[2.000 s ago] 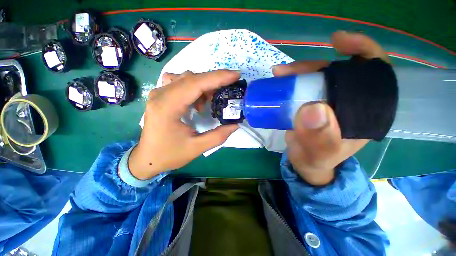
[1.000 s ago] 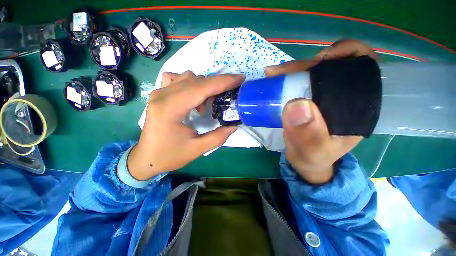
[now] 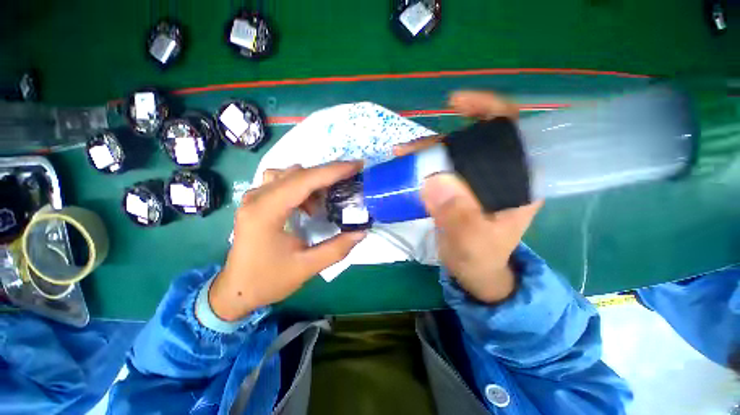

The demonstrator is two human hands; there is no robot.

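My left hand (image 3: 280, 231) holds a small round black electronic module (image 3: 349, 204) with a white square on its face, between thumb and fingers. My right hand (image 3: 479, 215) grips a large dispensing syringe (image 3: 604, 146) around its black grip sleeve (image 3: 491, 164). The syringe's blue front end (image 3: 395, 190) is at the module's right side and covers part of it. The needle tip is hidden. Both hands are over a white wiping cloth (image 3: 357, 130) with blue specks. The rear of the syringe is blurred and slants up to the right.
Several similar modules (image 3: 186, 143) stand on the green bench at the left. More modules (image 3: 248, 34) are on the green belt beyond the red line. A masking tape roll (image 3: 96, 243) lies on a shiny tray (image 3: 75, 306) at the far left. A blue sleeve (image 3: 704, 312) shows at right.
The view has tilted up, showing more of the belt and its modules. The syringe's rear has swung upward in the picture and its whole length now shows. Both hands keep their holds.
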